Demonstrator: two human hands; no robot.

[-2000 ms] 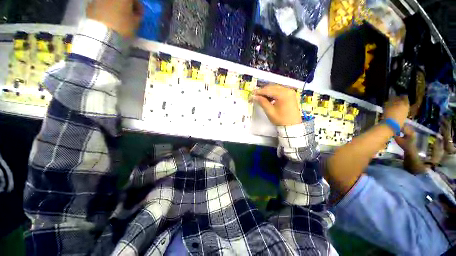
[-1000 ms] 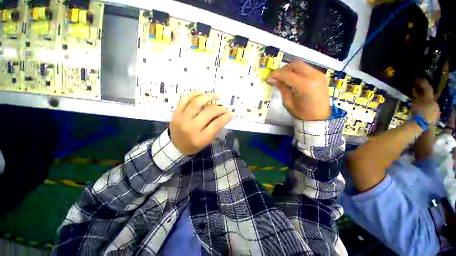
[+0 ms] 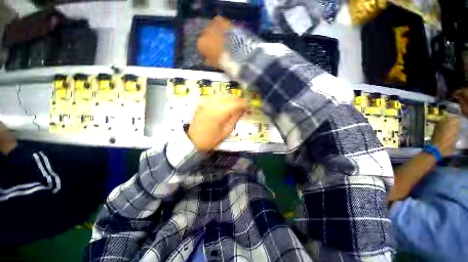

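The PCB panel (image 3: 177, 110) lies on the pale rail in front of me, with yellow and black parts along its far edge. My left hand (image 3: 213, 122) is over the panel's middle, fingers bent together; whether it holds a small part cannot be made out. My right hand (image 3: 214, 42) is stretched beyond the rail, blurred, over the grey components bin (image 3: 192, 43). Its fingertips are unclear. My right sleeve covers part of the panel's right side and the bins there. The bright blue components bin (image 3: 154, 47) stands left of that hand.
Other panels lie on the conveyor rail (image 3: 31, 134), one at left (image 3: 97, 110) and one at right (image 3: 378, 123). A black tray with yellow parts (image 3: 400, 53) stands back right. A neighbour's blue-banded arm (image 3: 423, 164) is at right, another person's dark sleeve (image 3: 31, 179) at left.
My right hand has gone from the panel's right end across to the bins. My left hand stays over the panel, a little further along it. The view has shifted, showing more bins.
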